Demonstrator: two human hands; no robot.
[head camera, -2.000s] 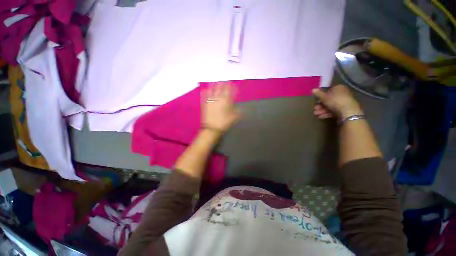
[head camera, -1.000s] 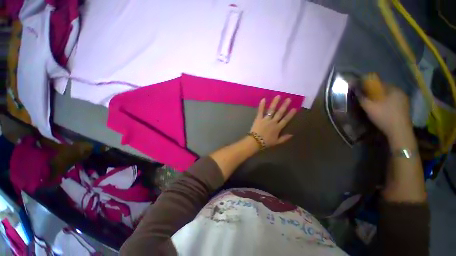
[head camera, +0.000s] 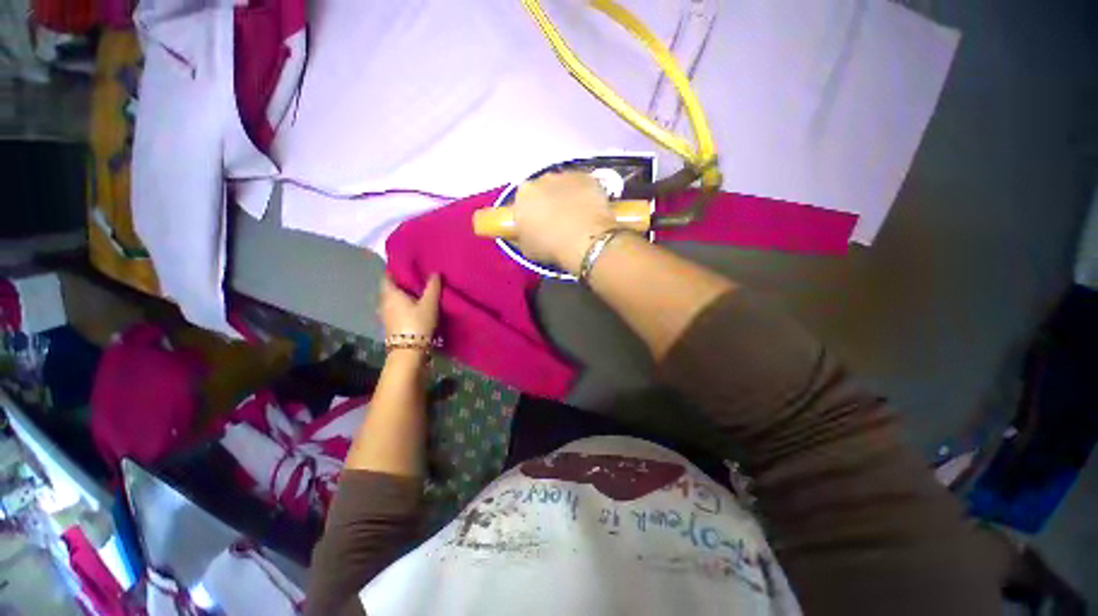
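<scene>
The pale pink-lilac garment panel (head camera: 795, 120) lies flat on the grey table (head camera: 722, 319). Its magenta band (head camera: 771, 224) runs along the near edge, and a wider magenta section (head camera: 482, 289) extends to the left. My right hand (head camera: 556, 219) is closed around the orange-tan handle of the steam iron (head camera: 638, 171), which rests where the band meets the magenta section. My left hand (head camera: 412, 311) holds the near-left edge of the magenta section, thumb on top; the fingers are partly hidden.
The yellow hose (head camera: 614, 102) loops over the panel to the iron. A pale and magenta piece (head camera: 187, 157) hangs at the table's left. A magenta and white heap (head camera: 289, 451) lies below the left edge. A blue item (head camera: 1029, 481) is at right.
The iron and my right hand have moved left from the bare table onto the magenta fabric. My left hand has moved left from the band to the magenta section's edge. The hose now crosses the panel.
</scene>
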